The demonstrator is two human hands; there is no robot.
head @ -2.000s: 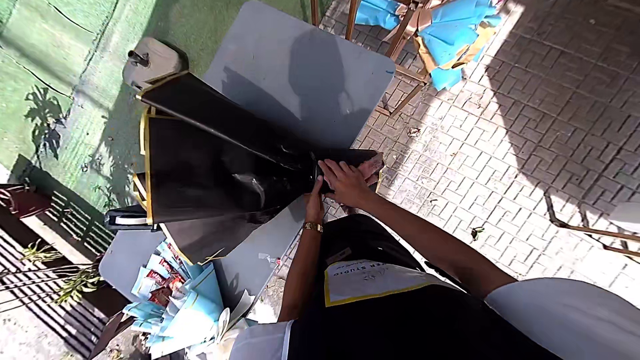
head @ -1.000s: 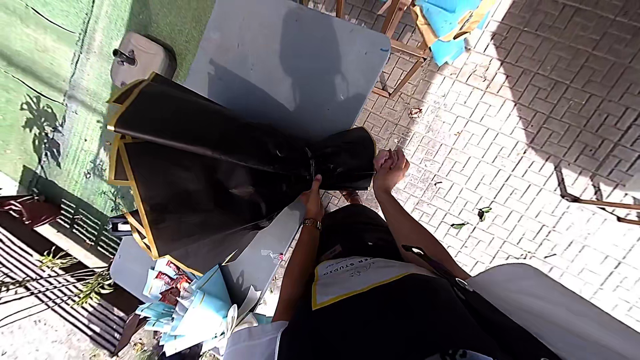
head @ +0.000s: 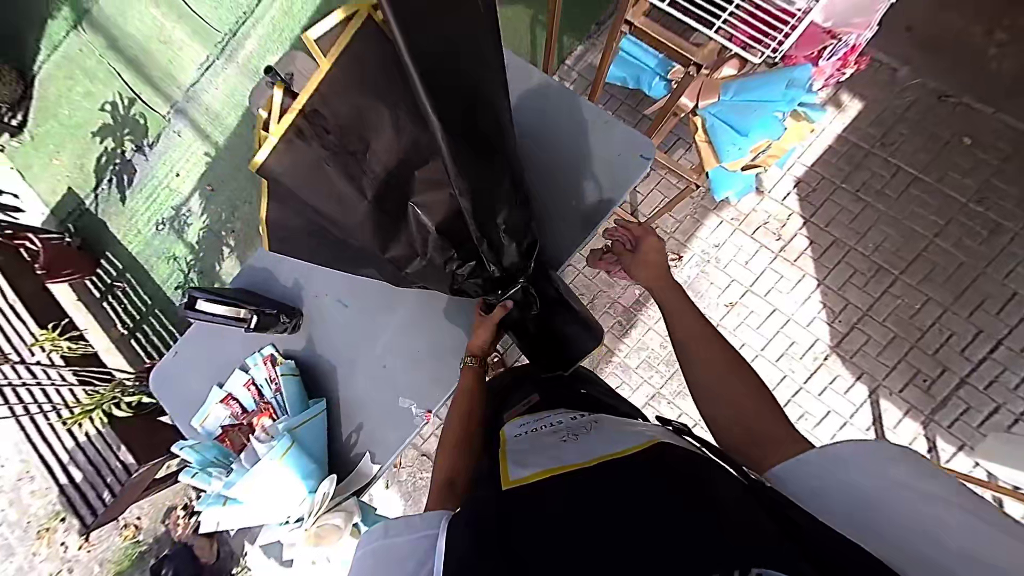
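Observation:
A large bouquet wrap of black paper with yellow edging [head: 360, 168] fans out over the grey table [head: 376, 344], gathered and tied at a narrow neck. My left hand [head: 486, 326] grips it at that neck, thumb on top, with the fingers partly hidden beneath. Below the tie, the black wrapped base [head: 552, 324] points toward my body. My right hand [head: 628, 254] is off to the right of the base, touching nothing of the wrap, its fingers curled; whether something small lies in them cannot be told. What the wrap holds inside is hidden.
A light blue bouquet with red-wrapped snacks [head: 272, 448] stands at the table's near left corner. A black case or dispenser [head: 240, 310] lies behind it. Blue wrapping paper [head: 752, 116] sits by a wooden stand and a white wire rack [head: 744, 20] at the upper right.
The black wrap has swung so that its wide end points more away from my body. My right hand, on the wrap's base two seconds ago, is now apart from it. The black case shows more fully.

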